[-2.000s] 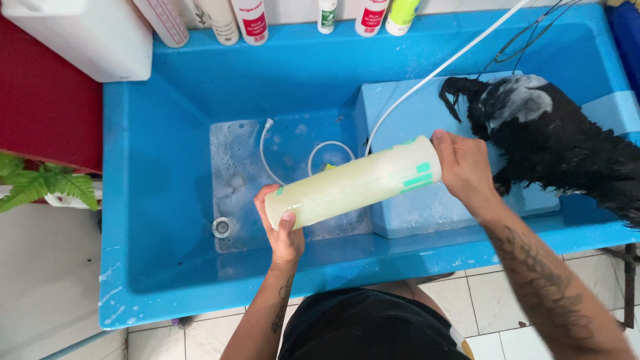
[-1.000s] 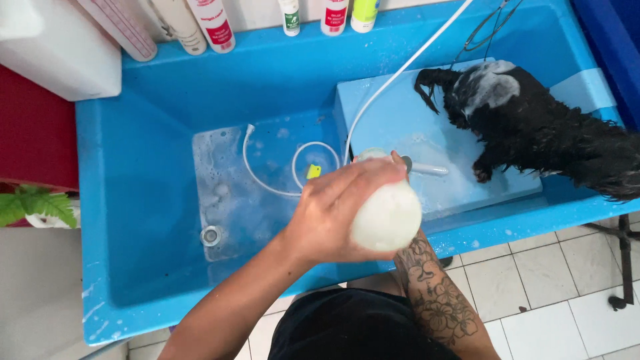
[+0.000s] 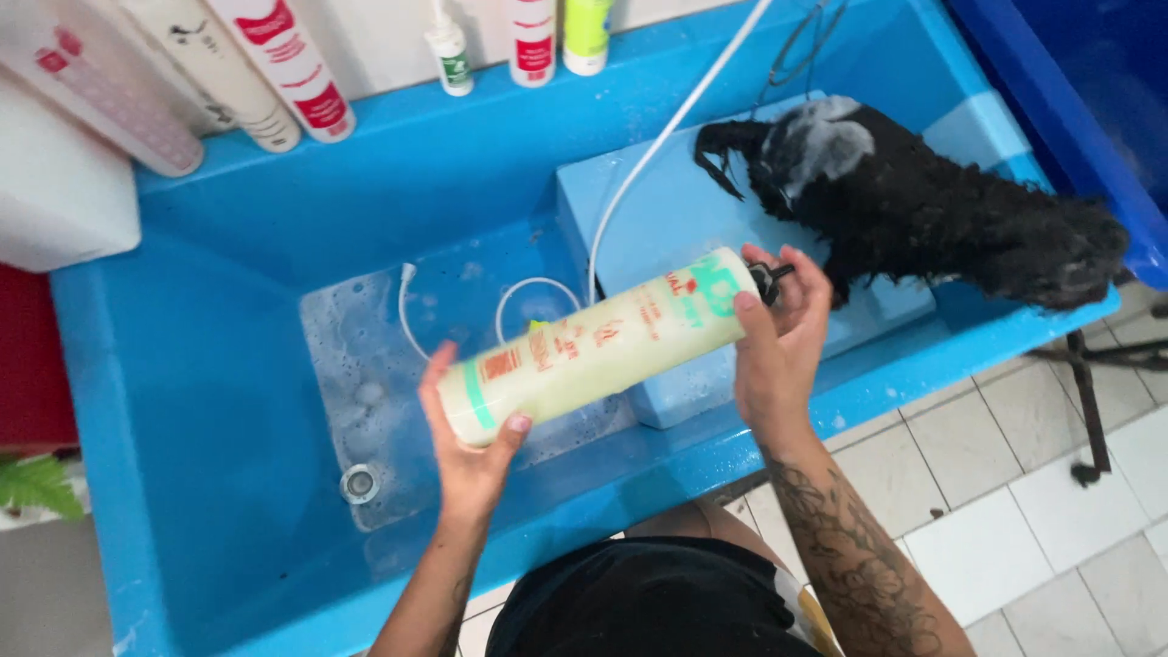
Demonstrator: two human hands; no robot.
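Note:
A large cylindrical plastic bottle (image 3: 602, 342) of pale yellow-green liquid lies slanted across both hands above the tub. My left hand (image 3: 474, 429) grips its base, thumb below and fingers on the far side. At the other end, my right hand (image 3: 780, 333) holds the neck beside a black cap or pump (image 3: 771, 281). Printed writing covers the side facing me. A wet black dog (image 3: 912, 201) with white lather on its rump stands on a light blue block (image 3: 675, 201) inside the blue tub (image 3: 237, 265), its head over the right rim.
Several bottles (image 3: 315, 91) line the tub's back rim, with a white jug (image 3: 55, 173) at the left corner. A thin white hose (image 3: 666, 137) runs down into the tub. Suds lie around a drain (image 3: 359, 484). A dark metal stand (image 3: 1086, 401) is on the tiled floor at right.
The bottle has gone from end-on, one second ago, to lying lengthwise across my view. Its printed side and black top now show. My hands have moved apart to its two ends.

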